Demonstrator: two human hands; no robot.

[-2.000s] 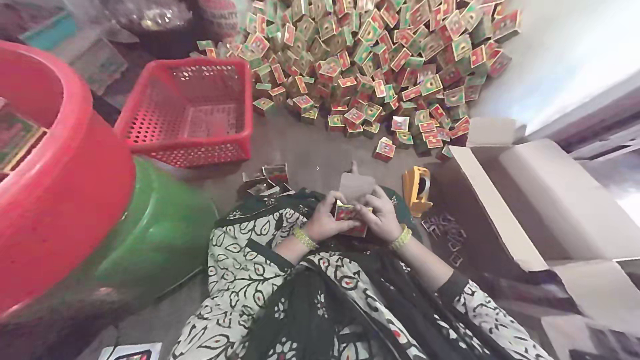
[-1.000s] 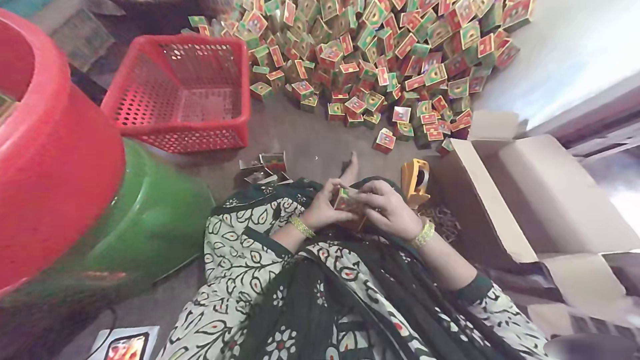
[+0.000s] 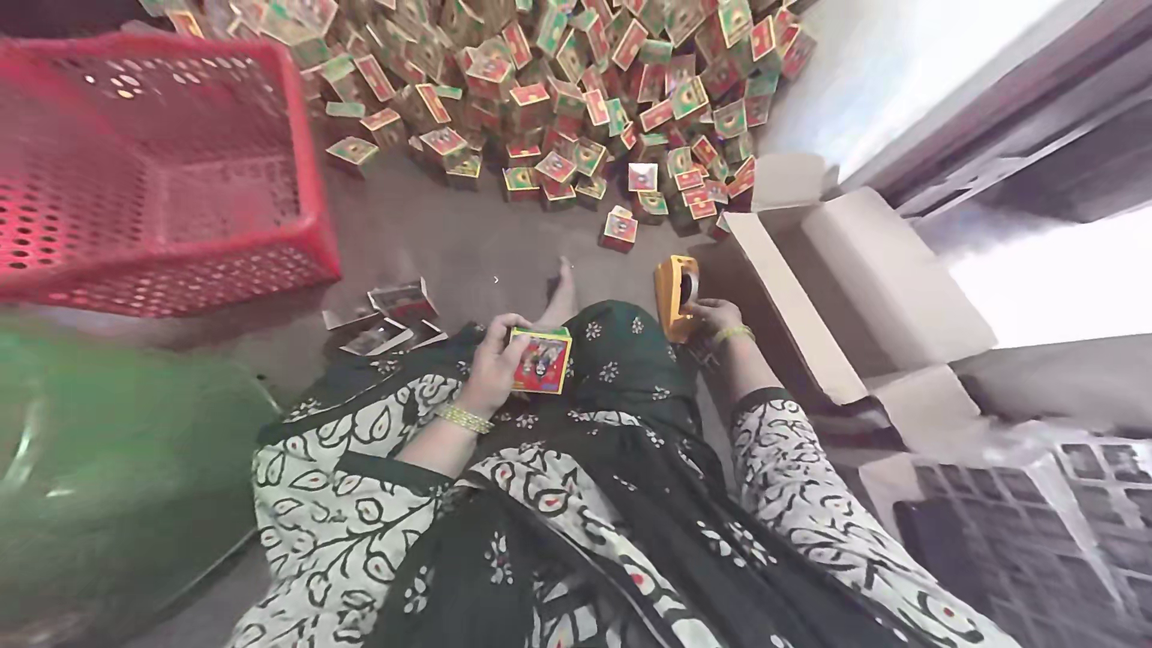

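A small red and yellow printed carton (image 3: 544, 363) is held in my left hand (image 3: 495, 362), its printed face turned up above my lap. Out to the right, my right hand (image 3: 717, 317) touches the near right side of a yellow tape dispenser (image 3: 670, 297) on the floor; whether its fingers pinch a piece of tape is too small to tell. Flattened or partly folded dark cartons (image 3: 405, 301) lie on the floor left of my lap. A single small carton (image 3: 619, 230) stands just in front of a large heap of similar cartons (image 3: 558, 108).
A red perforated plastic basket (image 3: 310, 216) stands at the upper left, with a green plastic tub (image 3: 135, 468) below it. An open cardboard box (image 3: 796, 315) is close beside my right arm. A bare foot (image 3: 562, 292) shows ahead of my lap.
My hands were together at a carton over my lap; my right hand has moved away to the right, to the tape dispenser. My left hand still has the carton. The view has shifted.
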